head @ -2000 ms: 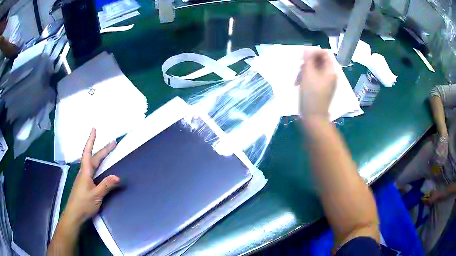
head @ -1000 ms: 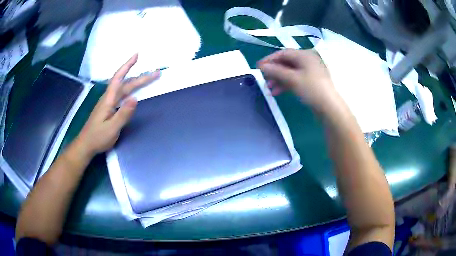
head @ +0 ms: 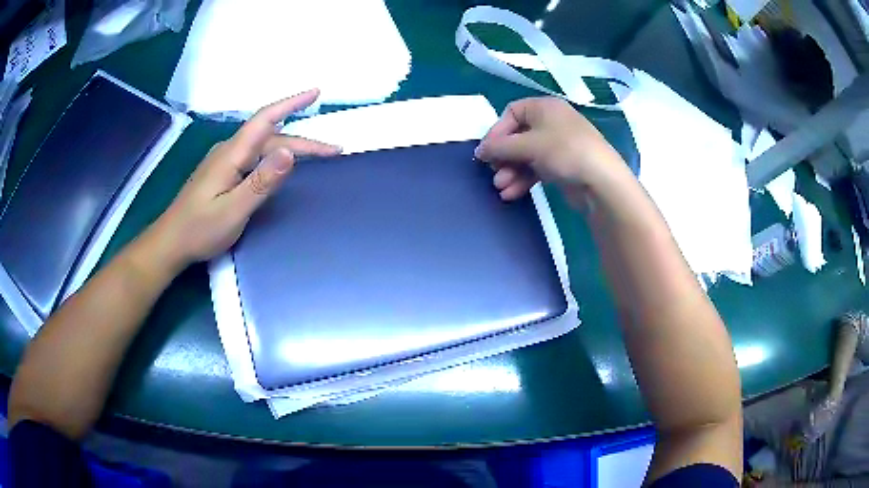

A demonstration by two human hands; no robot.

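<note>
A dark grey-blue tablet back cover (head: 400, 257) lies on white sheets (head: 410, 124) on the green mat in front of me. My left hand (head: 233, 181) rests at its upper left edge, fingers spread, holding nothing. My right hand (head: 538, 148) is at its upper right corner, thumb and index fingertips pinched together and pointing down at the corner. The fingers hide that corner, and I cannot tell whether something small is between the fingertips.
A second dark cover (head: 81, 191) lies on white at the left. A pile of white sleeves (head: 291, 52) is behind. A white strap loop (head: 534, 62), white sheets (head: 691, 181) and a labelled bottle (head: 770, 248) are at the right. A person's arm (head: 843, 357) shows at the far right.
The clear film over the cover's upper right is gone from view. My right hand has come from the white sheets on the right to the cover's corner. The view has shifted too.
</note>
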